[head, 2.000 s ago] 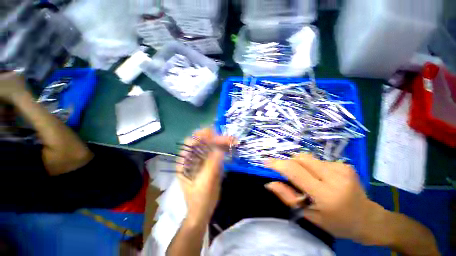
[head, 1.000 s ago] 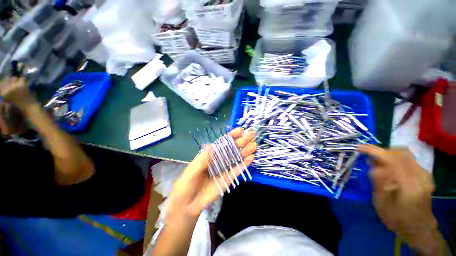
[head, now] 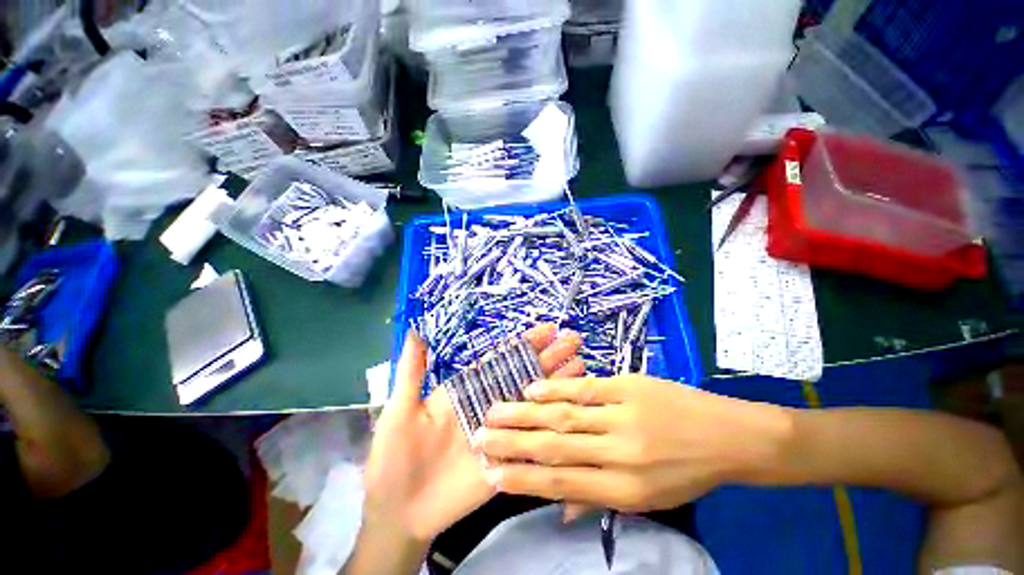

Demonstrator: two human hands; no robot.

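My left hand [head: 421, 455] is palm up in front of the blue tray. It holds a row of several slim metal rods [head: 494, 382] side by side across the palm and fingers. My right hand [head: 595, 444] lies palm down over the lower ends of the rods, its fingers straight and together. A thin dark pointed tool [head: 608, 539] sticks out below the right hand; the rest of it is hidden by the hand. The blue tray [head: 691, 348], behind the hands, is heaped with loose rods.
Behind the tray stand a clear box of rods [head: 436, 185] and a tall white container [head: 685, 101]. At left are a clear box of white pieces [head: 365, 253], a scale [head: 208, 331] and another person's arm [head: 51, 432]. At right are a printed sheet [head: 769, 309] and a red tray [head: 792, 230].
The view has shifted right. The rods in my left palm now lie in a closer row. My right hand has come from the tray's right side onto their lower ends.
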